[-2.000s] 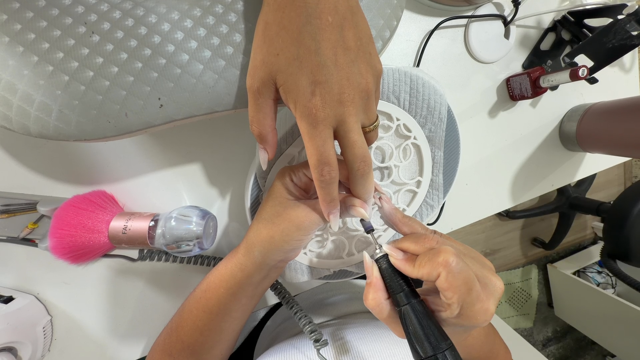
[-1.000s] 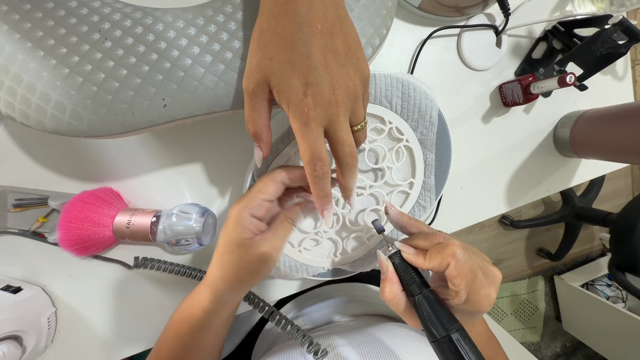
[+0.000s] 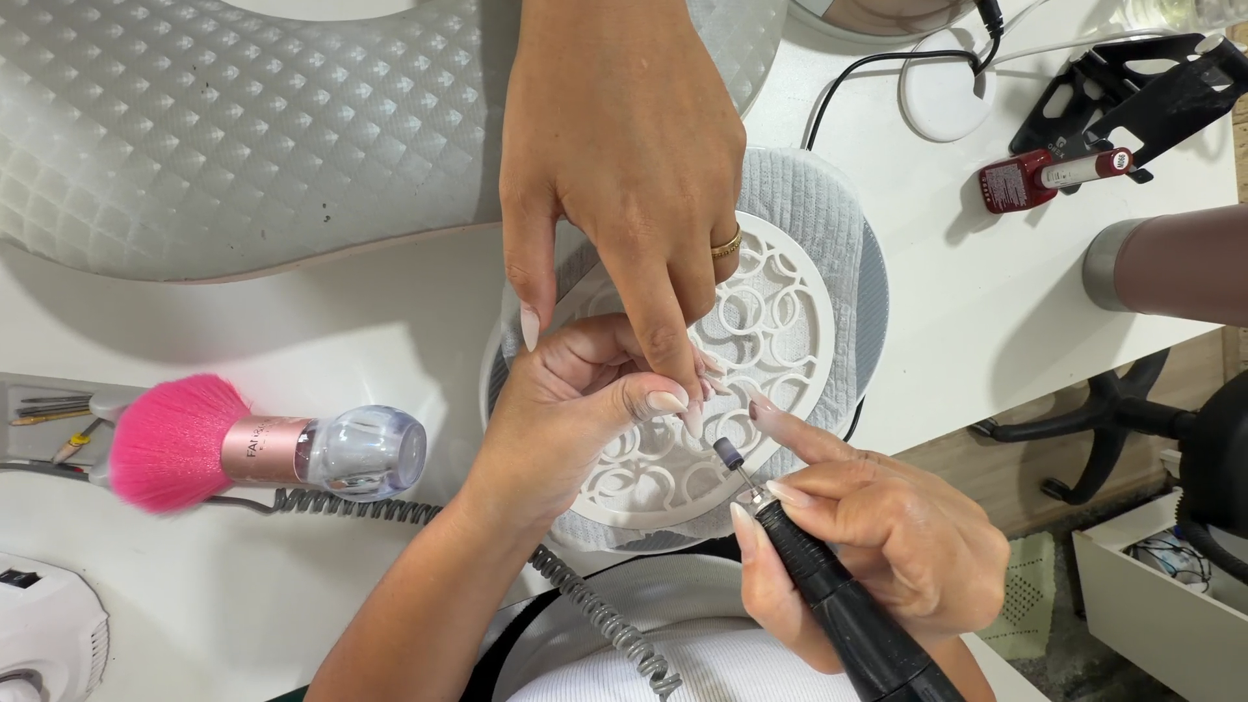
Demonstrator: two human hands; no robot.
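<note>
Another person's hand (image 3: 624, 156), with a gold ring, reaches down from the top over a round white openwork grille (image 3: 819, 331) on a grey dust collector. My left hand (image 3: 575, 409) grips one of its fingers between thumb and fingers, near the long pale nail. My right hand (image 3: 877, 546) holds a black electric nail drill handpiece (image 3: 829, 595) like a pen. Its dark purple sanding bit (image 3: 727, 452) points up-left, a little apart from the held fingertip. My right forefinger is stretched toward the other hand's fingers.
A pink dust brush (image 3: 268, 448) lies at left near a coiled cord (image 3: 604, 614) and a white machine (image 3: 49, 624). A grey quilted armrest (image 3: 244, 136) fills the upper left. Red nail polish (image 3: 1016, 182), a black stand (image 3: 1102, 97) and a pinkish tumbler (image 3: 1170, 263) are at right.
One second ago my left hand was farther left of the other person's fingertips; now it grips a finger there. My right hand keeps hold of the handpiece.
</note>
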